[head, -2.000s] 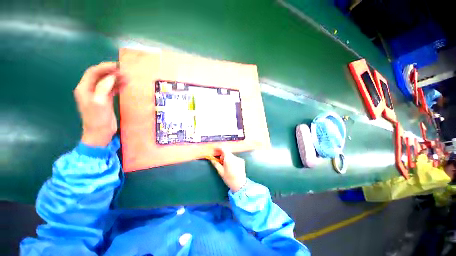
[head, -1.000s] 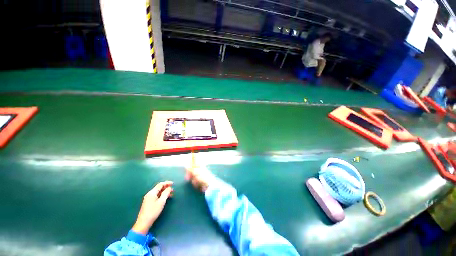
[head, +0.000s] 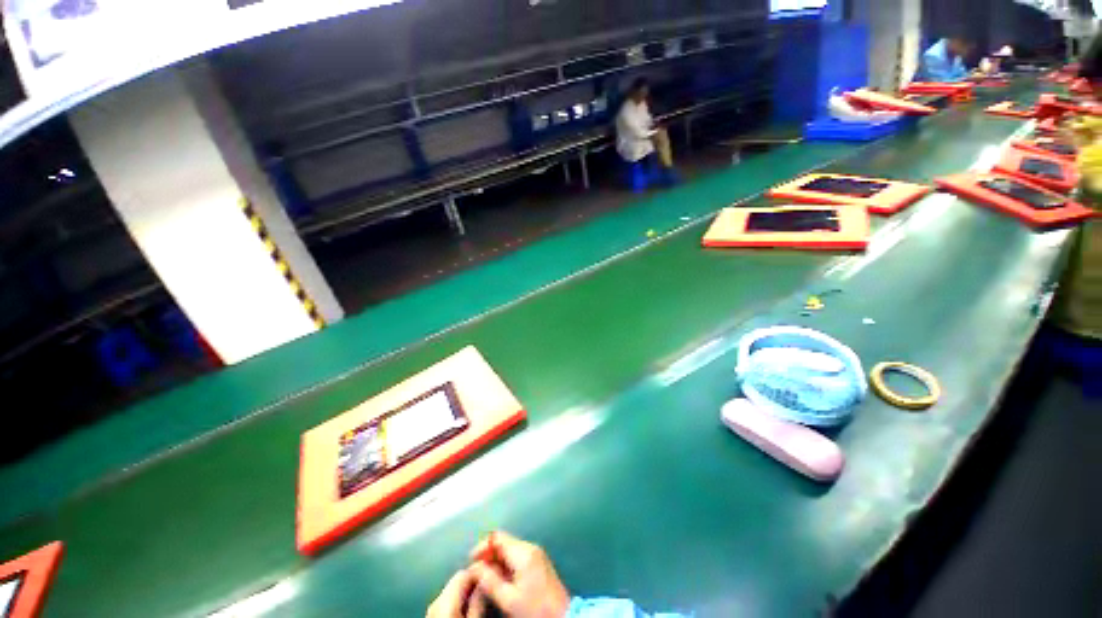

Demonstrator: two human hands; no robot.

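An open-backed tablet [head: 405, 437] lies on an orange foam tray [head: 496, 404] on the green bench, left of centre. Its circuitry is at the left end and its big pale area at the right. Nothing touches it. My right hand [head: 529, 582] is at the bottom edge, in front of the tray, with its fingers closed. A small orange tip of the stick [head: 489, 546] shows at its fingers. My left hand [head: 454, 599] is against it, mostly cut off by the bottom edge; whether it holds anything is hidden.
A light blue fan [head: 800, 377], a pinkish case [head: 783, 442] and a tape roll [head: 905, 385] stand to the right. Orange trays with black-faced tablets [head: 793, 220] lie farther along the bench. Another tray [head: 42, 577] is cut off lower left. A seated person [head: 638, 127] is beyond the bench.
The view has swung up and right along the bench. My hands have left the tray, first apart, and now meet in front of me. The tray with the tablet lies farther from me.
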